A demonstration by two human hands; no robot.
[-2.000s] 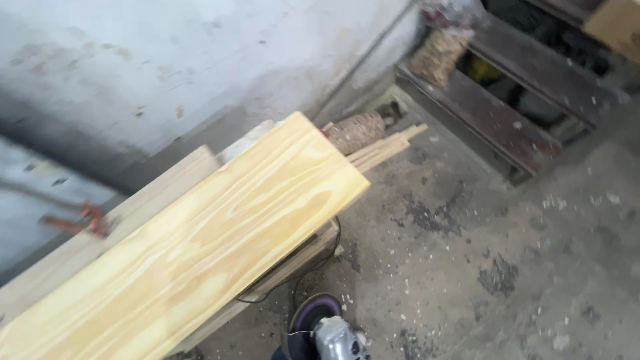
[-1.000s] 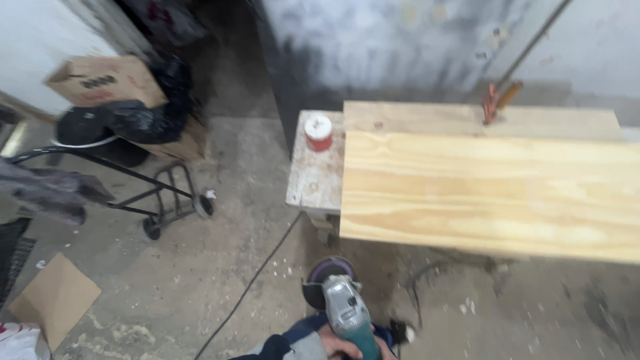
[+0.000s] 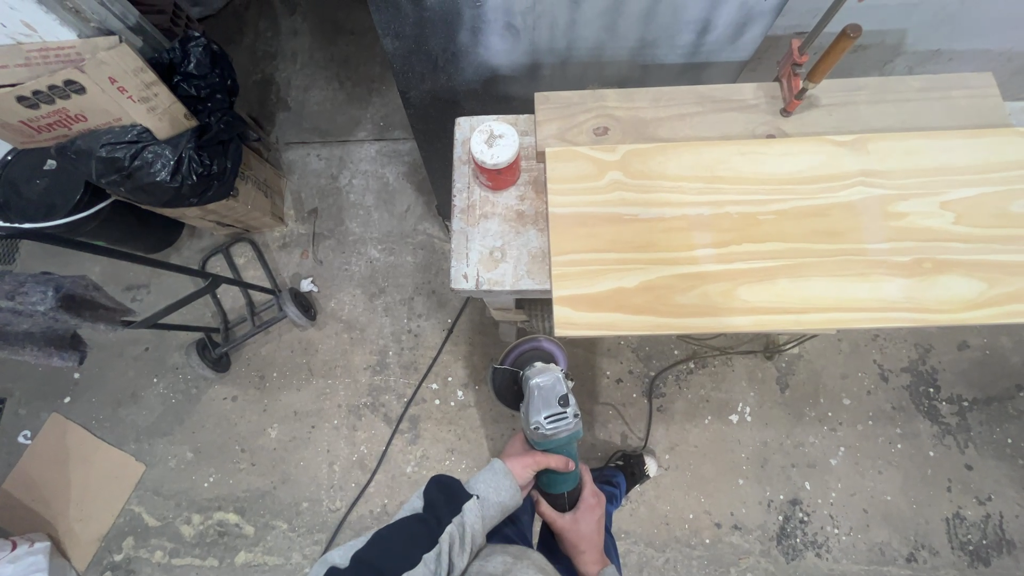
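Note:
Both hands grip a teal and silver angle grinder (image 3: 552,408), its disc end pointing away from my body. My left hand (image 3: 532,462) wraps the body just behind the metal gear head, and my right hand (image 3: 580,512) holds the rear of the body. A disc with a purplish rim (image 3: 534,352) sits at the grinder's front, near the left end of a pale pine board (image 3: 768,240); no contact with the board shows. The board rests over a paint-stained white bench (image 3: 496,248). Whether the disc spins cannot be told.
A red jar with a white lid (image 3: 495,156) stands on the bench. Behind the pine board lies a greyer plank (image 3: 680,112) with a clamp (image 3: 792,76). Left are a black hand truck (image 3: 240,296), cardboard boxes (image 3: 88,88) and a black bag (image 3: 184,160). Cables (image 3: 408,408) cross the floor.
The view has swung far left, then come closer to upright over the bench. My hands, hidden two seconds ago, now show on the grinder, which was in view throughout.

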